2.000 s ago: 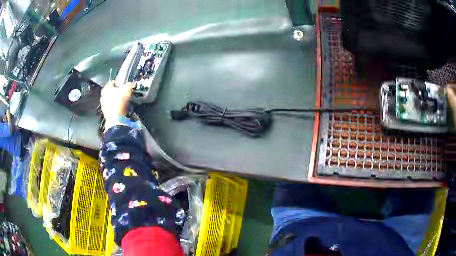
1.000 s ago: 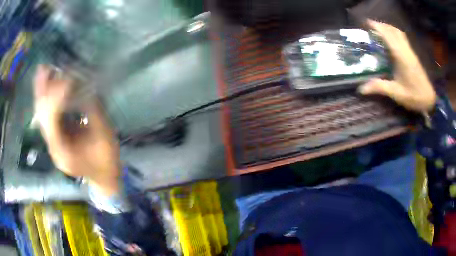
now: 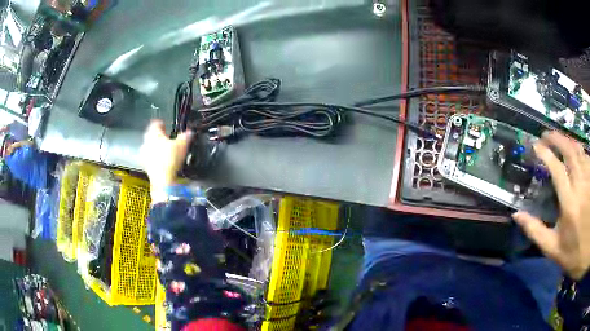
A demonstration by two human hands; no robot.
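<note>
A grey housing with a green circuit board [image 3: 482,152] lies angled over the front of the perforated mat [image 3: 430,161]. My right hand [image 3: 563,200] spans its right end, thumb at the front edge and fingers over the board. A second housing with a board [image 3: 543,87] lies behind it. Black cords run left from both units to tied cable coils [image 3: 291,121] on the green surface. My left hand [image 3: 163,155], slightly blurred, is beside a dark, blurred cable coil [image 3: 202,152]; its grip on it cannot be made out.
Another housing with a board [image 3: 218,64] stands on the green surface [image 3: 323,58] behind the coils. A black square part [image 3: 107,103] lies far left. A black hood [image 3: 504,22] overhangs the mat. Yellow crates [image 3: 132,239] with plastic bags are below the bench edge. A person's hand shows at far left.
Two units now show at the mat instead of one, the nearer under my right hand. A second cord and coil lie across the green surface. My left hand, strongly blurred one second ago, is now by the coils.
</note>
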